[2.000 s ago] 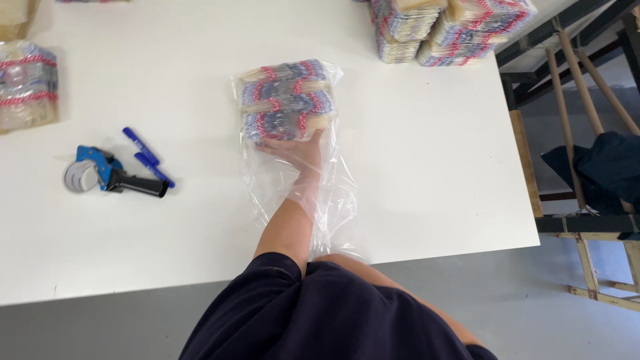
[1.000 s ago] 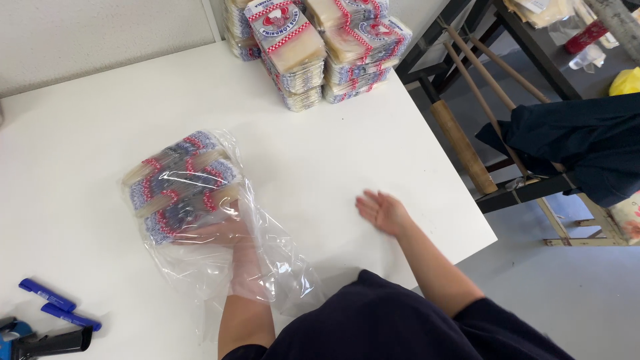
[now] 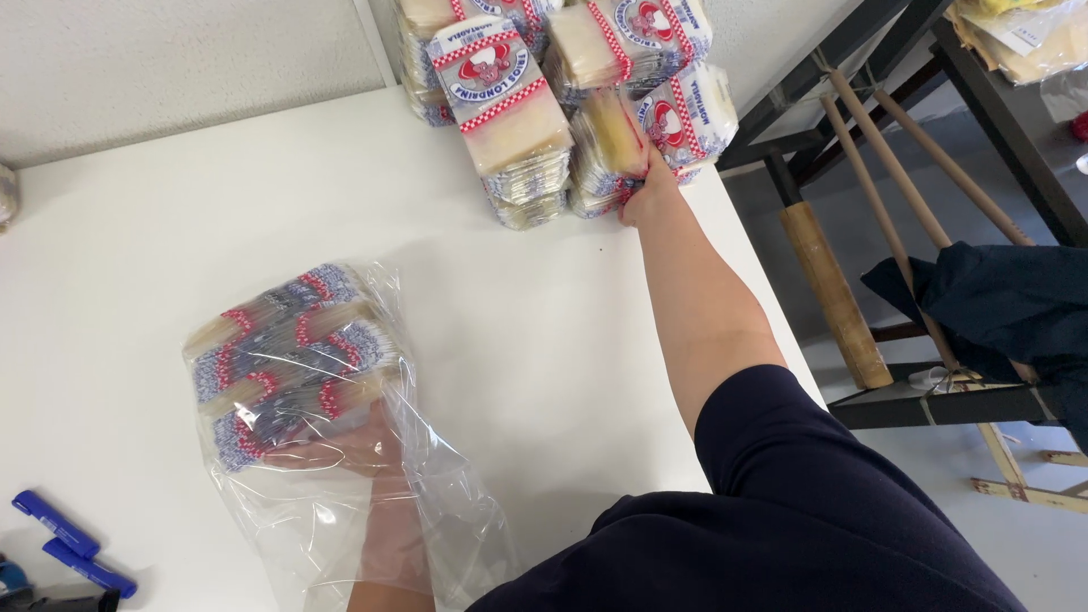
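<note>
My left hand (image 3: 340,446) is inside a clear plastic bag (image 3: 442,476), against the near side of several stacked bundles of printed plastic packaging (image 3: 297,357). Its fingers are partly hidden by the film's glare, so whether they grip is unclear. At the back of the white table, my right hand (image 3: 650,191) holds the near end of a bundle of printed packaging (image 3: 616,140) in the right-hand pile, thumb on top and fingers low at the side. Beside it stands another stack of the same packaging (image 3: 510,110), with red checked bands and a printed logo.
Two blue markers (image 3: 64,535) lie at the lower left, near the partly visible tape dispenser (image 3: 59,602). A white wall (image 3: 187,68) borders the table (image 3: 544,314) at the back. Right of the table stands a dark metal frame (image 3: 952,412) with wooden poles (image 3: 892,161) and dark cloth (image 3: 1011,297).
My right hand has moved from over the table's right part to the pile at the back and taken hold of a bundle. My left hand stays in the bag. The view has shifted.
</note>
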